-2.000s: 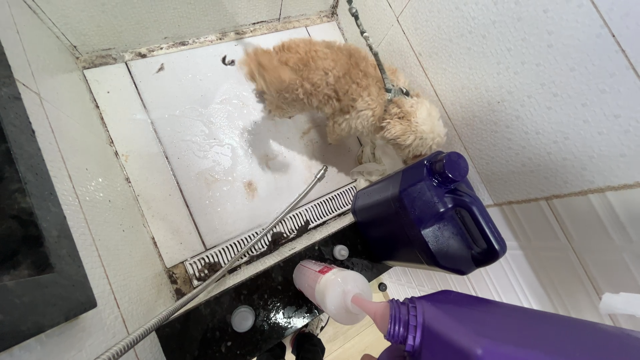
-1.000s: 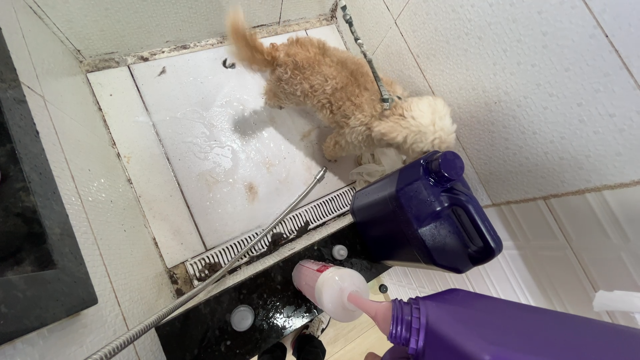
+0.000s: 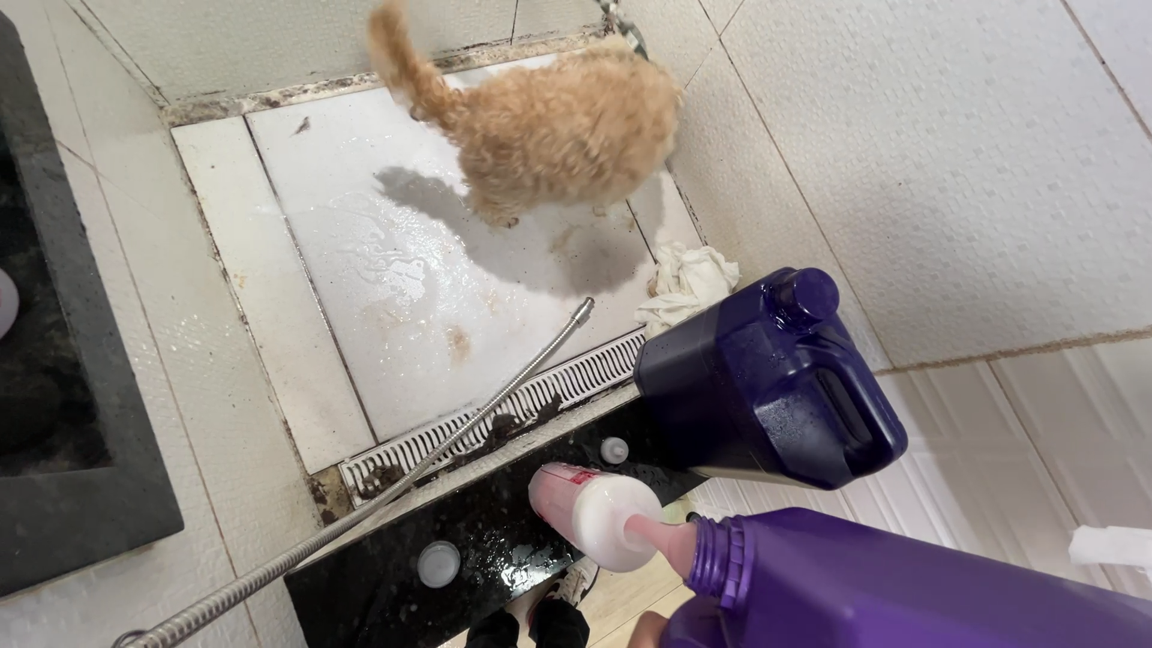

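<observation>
A single finger of what looks like my right hand [image 3: 646,630] shows at the bottom edge, against the handle of a tilted purple plastic jug [image 3: 864,576]; the rest of the hand is hidden. Thick pink liquid [image 3: 661,537] runs from the jug's threaded mouth to the top of a translucent plastic bottle [image 3: 567,504] with red print. That bottle stands on a wet black stone ledge [image 3: 360,585]. Beside it lie a small white nozzle cap [image 3: 615,450] and a round white lid [image 3: 438,563]. My left hand is out of view.
A curly tan dog [image 3: 567,126] stands on the wet white tiled floor [image 3: 333,216]. A metal shower hose [image 3: 360,513] crosses the drain grate [image 3: 576,382]. A capped dark purple jug [image 3: 765,396] and a crumpled white cloth [image 3: 688,283] are at the right.
The dog has turned away from the capped jug, toward the back wall, and its head no longer shows. The cloth is more exposed. The pink liquid keeps running, and the tilted jug stays in place.
</observation>
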